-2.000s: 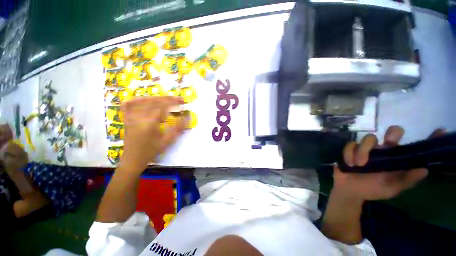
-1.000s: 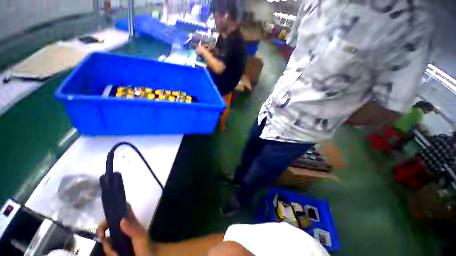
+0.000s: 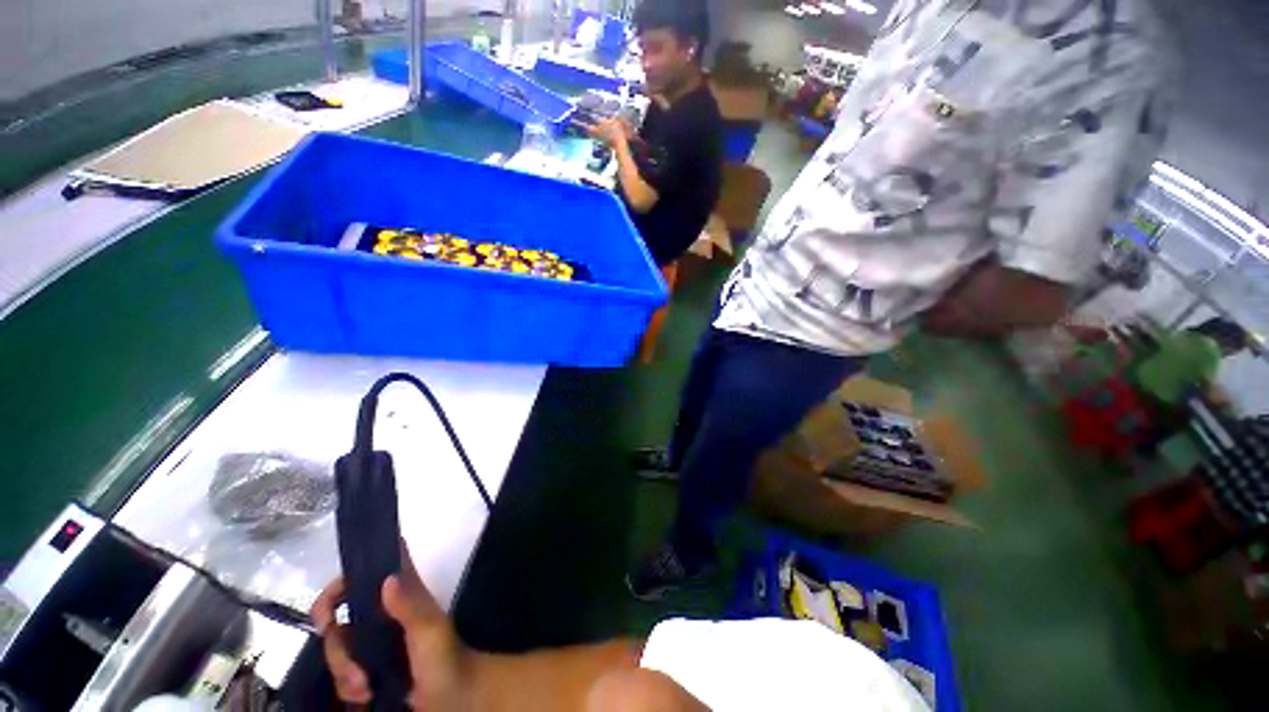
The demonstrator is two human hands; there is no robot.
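My right hand [image 3: 415,643] is at the lower left of the head view, its fingers wrapped around the black electric screwdriver [image 3: 369,556]. The screwdriver stands roughly upright, with a black cord [image 3: 443,417] looping from its top toward the bench edge. Its lower end is cut off by the picture's edge. My left hand is not in view. A large blue bin [image 3: 445,313] on the white bench holds rows of yellow housings [image 3: 473,256].
The screw feeder [image 3: 105,612] is at the lower left, beside a clear plastic bag of small parts [image 3: 272,492]. A person in a patterned shirt [image 3: 905,195] stands in the aisle. Another person [image 3: 678,160] sits beyond the bin. A cardboard box [image 3: 870,466] and a blue crate [image 3: 946,633] are on the floor.
The view has swung from the bench with housing rows to the blue bin and aisle. My left hand has gone out of view. My right hand still holds the screwdriver.
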